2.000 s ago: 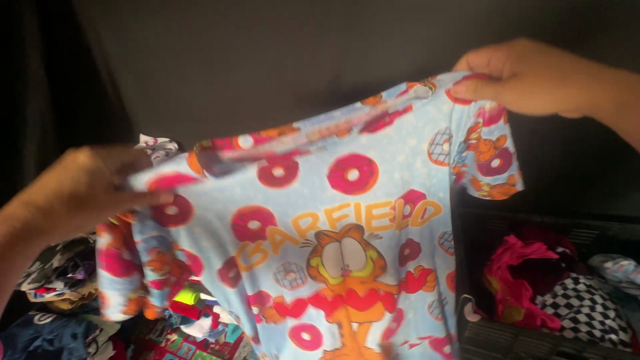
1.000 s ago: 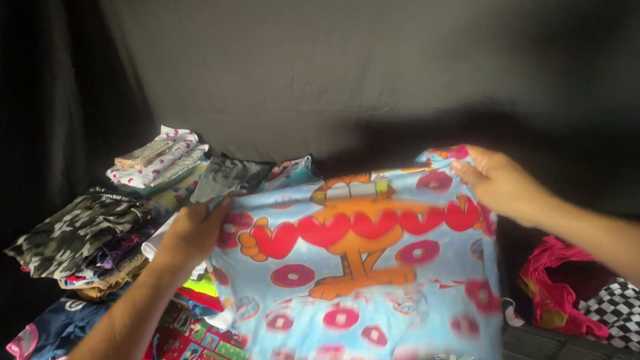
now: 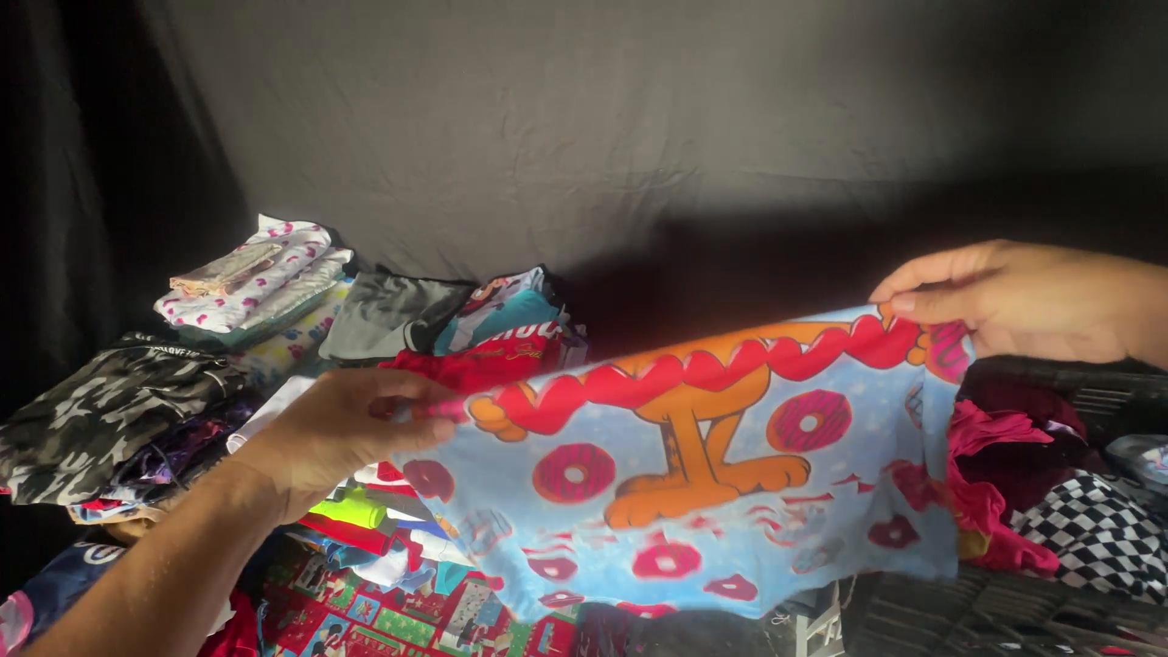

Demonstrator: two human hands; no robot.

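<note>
A light blue printed shirt (image 3: 675, 465) with pink donuts, red hearts and an orange cartoon cat's legs hangs stretched between my hands. My left hand (image 3: 365, 424) pinches its upper left edge. Gripping the upper right corner, between thumb and fingers, is my right hand (image 3: 985, 301). The shirt is folded over along the top, so the upper part of the print is out of sight. Its lower edge hangs loose above the work area.
Folded clothes are piled at left, with camouflage fabric (image 3: 119, 411) and white printed fabric (image 3: 246, 274). Red patterned fabric (image 3: 401, 616) lies below. At right, a black crate (image 3: 1031, 607) holds pink (image 3: 985, 493) and checkered garments (image 3: 1095, 529). Dark cloth (image 3: 593, 119) hangs behind.
Two seconds ago the shirt hung from its shoulders with the whole cat's face and lettering showing. Now it is folded across the middle, and both hands hold it at the fold.
</note>
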